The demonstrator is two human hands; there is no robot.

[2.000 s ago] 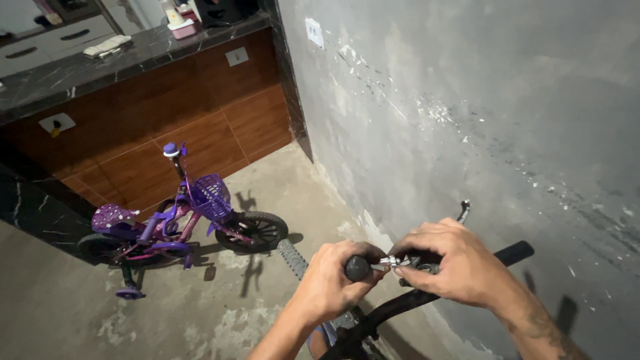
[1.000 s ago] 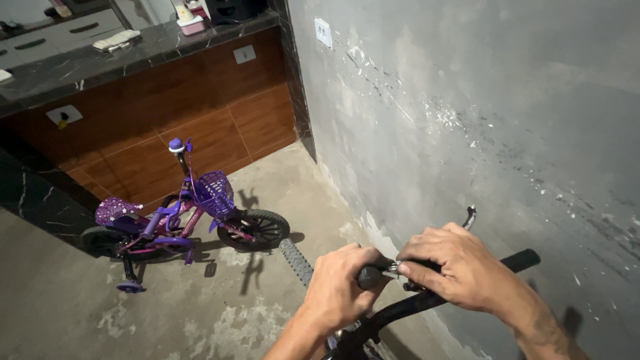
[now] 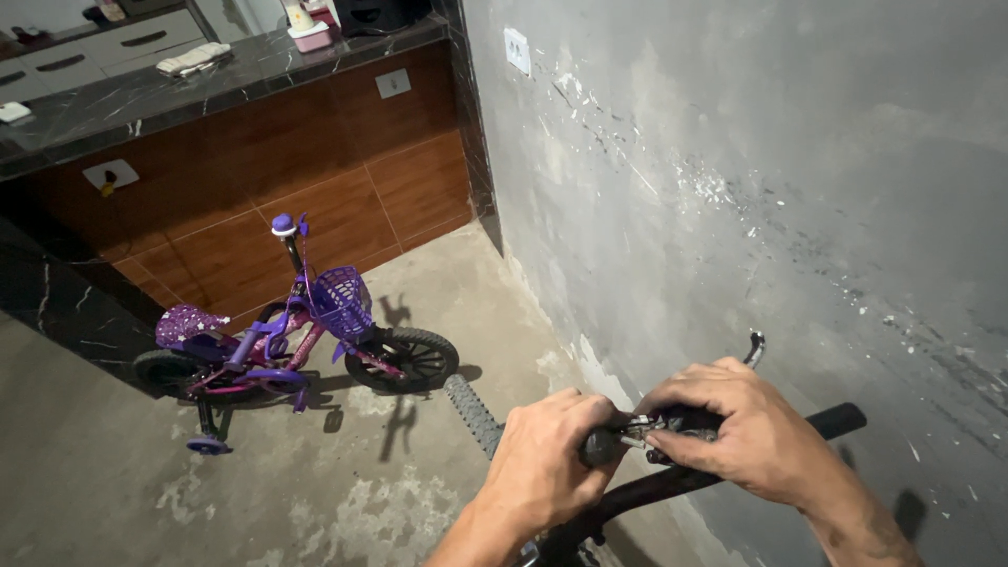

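Note:
Black bicycle handlebars (image 3: 642,490) run across the lower right, with a grip (image 3: 841,420) at the far right end. My left hand (image 3: 551,453) is closed around a dark tool handle (image 3: 600,447) with a rounded end. Just to its right, my right hand (image 3: 736,429) pinches a small metal part (image 3: 642,429) between thumb and fingers, beside a dark fitting above the bar. The fingers hide most of that part, so its exact kind cannot be told. A brake lever tip (image 3: 756,346) sticks up behind my right hand. A knobby tire (image 3: 472,409) shows beyond my left hand.
A purple and pink child's bicycle (image 3: 276,346) with a basket (image 3: 342,303) and a training wheel (image 3: 209,446) stands at the left by a wood-look panel (image 3: 307,189). A dark marble counter (image 3: 260,67) tops the panel. A grey wall (image 3: 709,157) rises close on the right.
Both hands stay together over the handlebars, with small shifts of the fingers around the metal part.

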